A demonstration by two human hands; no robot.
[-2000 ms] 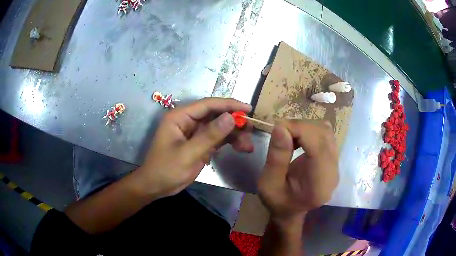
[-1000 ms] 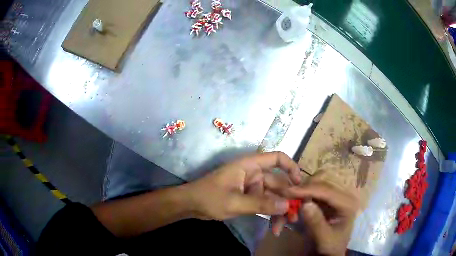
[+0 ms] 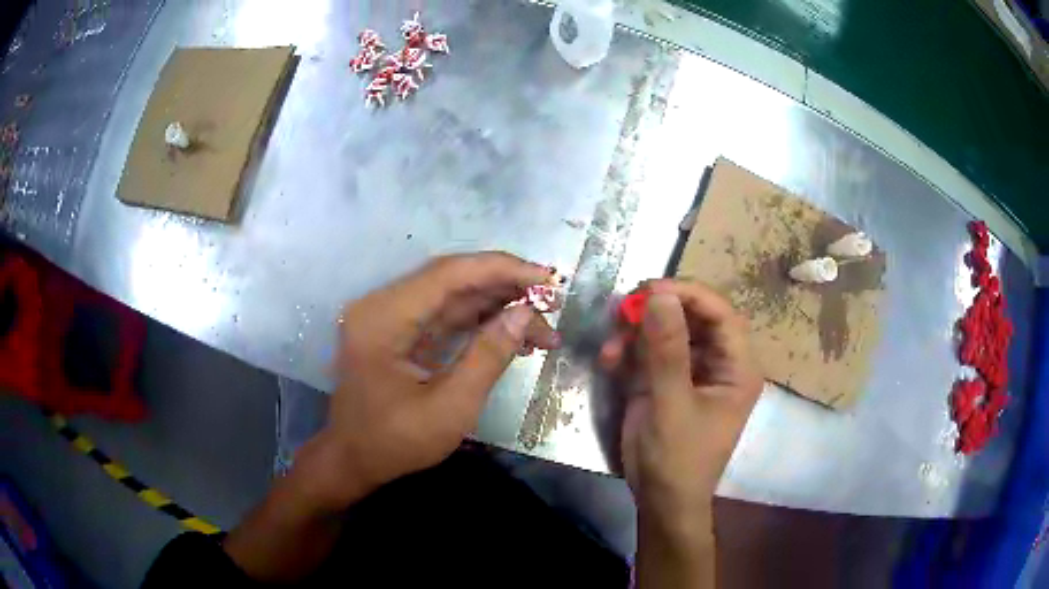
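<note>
My left hand [image 3: 431,357] pinches a small red-and-white figurine body [image 3: 543,299] between thumb and fingers, above the middle of the metal bench. My right hand [image 3: 679,380] pinches a bright red part [image 3: 634,306] between thumb and index finger, just right of the figurine body. The two pieces are apart. No stick can be made out in my right hand. A cluster of red-and-white figurine bodies [image 3: 397,63] lies at the back. Loose red parts [image 3: 981,357] form a pile at the right end.
A stained cardboard pad [image 3: 748,253] holds two white lumps [image 3: 814,270]. A cleaner cardboard pad [image 3: 219,104] holds one white lump [image 3: 176,136]. A translucent white bottle [image 3: 582,30] stands at the back edge. A green belt [image 3: 886,104] runs behind. A red stool [image 3: 69,345] is at lower left.
The hands have parted. The red part is now in my right hand, and my left hand has picked up a figurine body. The two partly assembled figurines are no longer visible on the bench.
</note>
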